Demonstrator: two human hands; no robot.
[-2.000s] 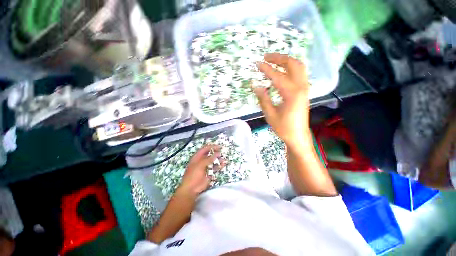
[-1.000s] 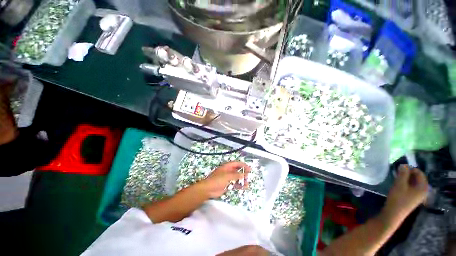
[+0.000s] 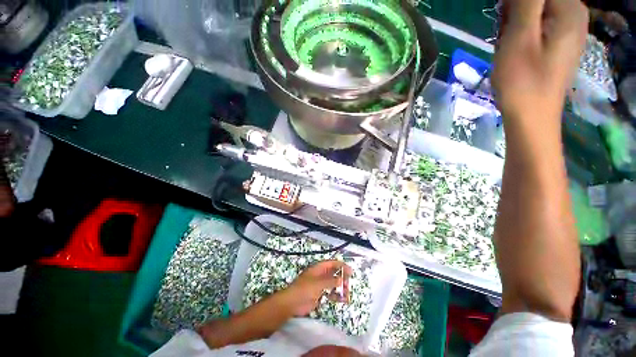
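My left hand is over the translucent lap-side tub, with a small white part between its fingertips. This tub holds many small white-and-green parts. My right hand is raised at the top right, past the upper parts tub. The frame's top edge cuts it off, and I cannot see whether it holds anything. My right forearm hides the upper tub's right side. The silver assembly machine lies between the two tubs, with its fixture at the right end.
The vibratory bowl feeder with a green spiral stands behind the machine. A black cable loops over the bench edge. The green crate surrounds the lap-side tub. A red stool and another parts tub are at left. Blue bins stand behind the upper tub.
My right hand has moved from beside the upper tub's lower right corner up to the top right. The view has shifted, showing more of the bowl. My left hand stays over the lap-side tub.
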